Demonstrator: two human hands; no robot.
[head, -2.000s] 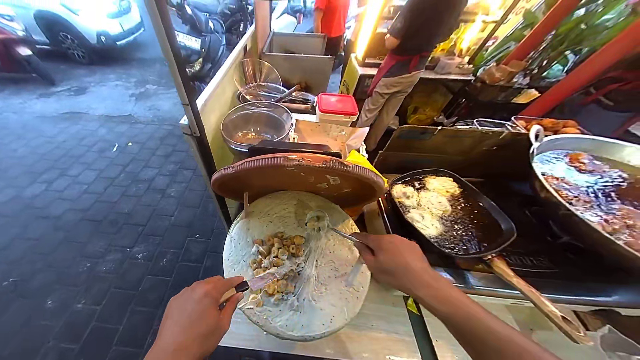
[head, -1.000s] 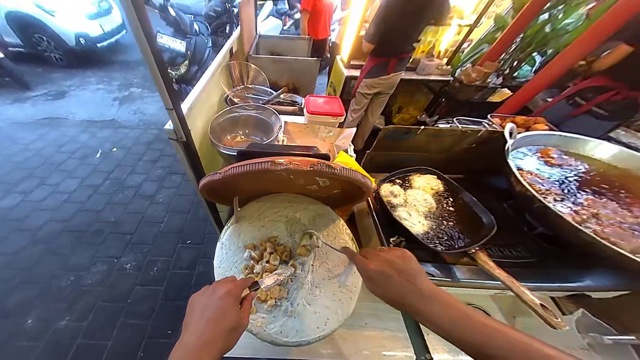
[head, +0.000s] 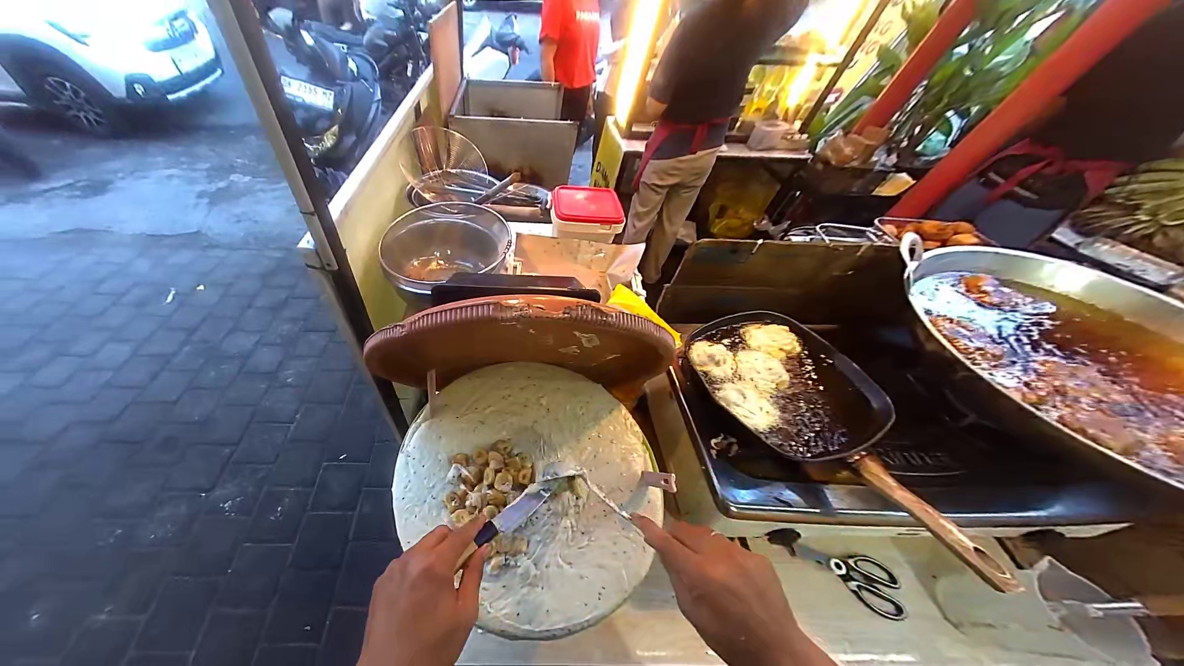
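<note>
A round tub of pale, speckled batter point(head: 555, 407) stands in front of me, with chopped brownish pieces point(head: 490, 476) lying on the batter left of centre. My left hand point(head: 425, 583) grips a knife or spatula point(head: 523, 511) by its dark handle, its flat blade pointing up and right over the batter. In my right hand point(head: 717, 573) is a metal spoon point(head: 601, 495), its batter-coated head close to the blade's tip; whether they touch I cannot tell. A brown plastic lid point(head: 518, 342) leans behind the tub.
Right of the tub, a square frying pan point(head: 823, 393) holds several fritters point(head: 763, 370) in oil. Scissors point(head: 865, 583) lie below it. A large wok of oil point(head: 1064, 361) is far right. Beyond the lid are a steel bowl point(head: 444, 250) and red-lidded container point(head: 587, 211). Other people stand behind.
The tip of the left hand's blade has moved from the chopped pieces towards the spoon's head. The view has shifted, and scissors now show below the frying pan.
</note>
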